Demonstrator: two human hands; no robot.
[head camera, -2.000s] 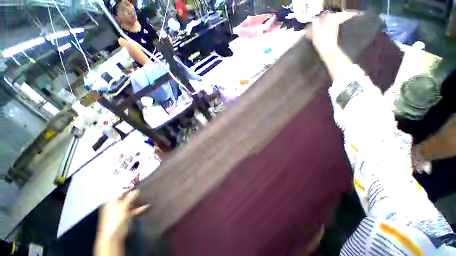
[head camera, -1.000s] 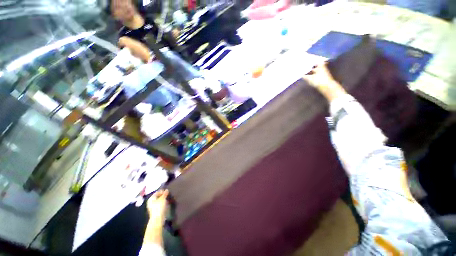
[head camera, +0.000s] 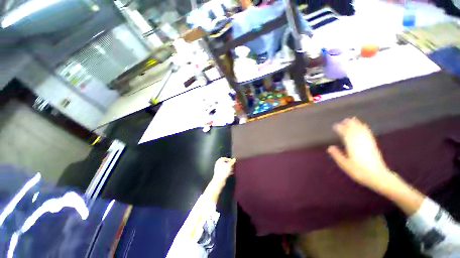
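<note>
A cut fabric panel (head camera: 312, 186), dark maroon with a grey-brown band along its far side, lies on the table in front of me and hangs over the near edge. My left hand (head camera: 223, 169) is at the panel's left edge with the fingers closed together on it. My right hand (head camera: 359, 153) lies on the panel near where the band meets the maroon cloth, fingers spread, holding nothing. The blue plastic template (head camera: 161, 229) with bright lamp reflections lies at the lower left.
A dark frame (head camera: 300, 75) stands behind the panel, with small colourful items in it. A white sheet (head camera: 171, 118) with a printed bag lies back left on the black table (head camera: 176, 166). A round tan stool seat (head camera: 348, 242) shows below the cloth.
The view has turned left, bringing the blue template into sight. The panel now lies flatter and closer to level. My right hand has left the far edge and rests open on the cloth.
</note>
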